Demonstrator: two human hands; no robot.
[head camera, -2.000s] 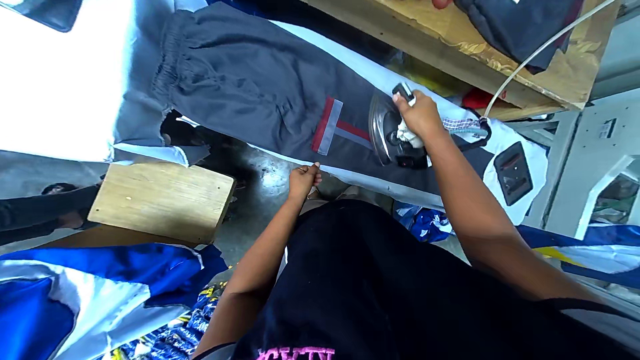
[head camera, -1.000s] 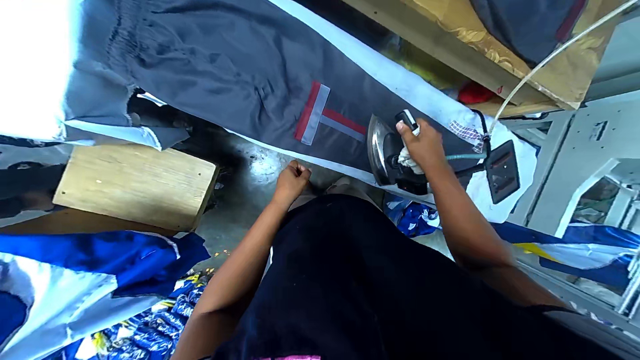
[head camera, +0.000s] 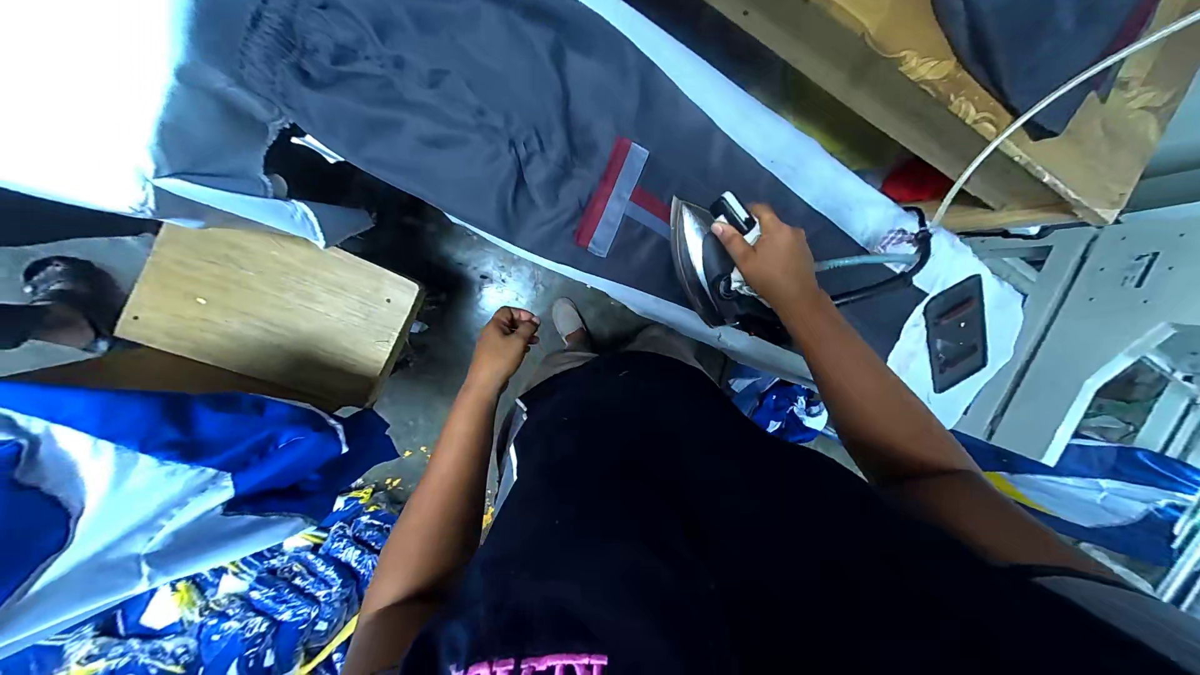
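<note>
Dark grey trousers (head camera: 487, 122) with an elastic waistband and a red and light grey stripe trim lie along a white-covered ironing board (head camera: 750, 131). My right hand (head camera: 773, 253) grips the handle of a steam iron (head camera: 694, 262), whose soleplate rests on the trouser leg at the end of the trim. A cable and a hose run right from the iron. Off the board's near edge, my left hand (head camera: 511, 333) hangs over the floor with its fingers curled and nothing visible in them. A dark iron rest (head camera: 956, 333) lies on the board's right end.
A wooden stool or bench (head camera: 272, 309) stands at left, near another person's foot (head camera: 70, 291). Blue and white fabric (head camera: 159, 469) and bagged bundles (head camera: 281, 581) fill the lower left. A wooden table (head camera: 984, 122) with dark cloth is at upper right, crossed by a white cord (head camera: 1059, 89).
My left hand has come away from the trousers' near edge, where it was two seconds ago. My right hand still holds the iron on the leg near the trim.
</note>
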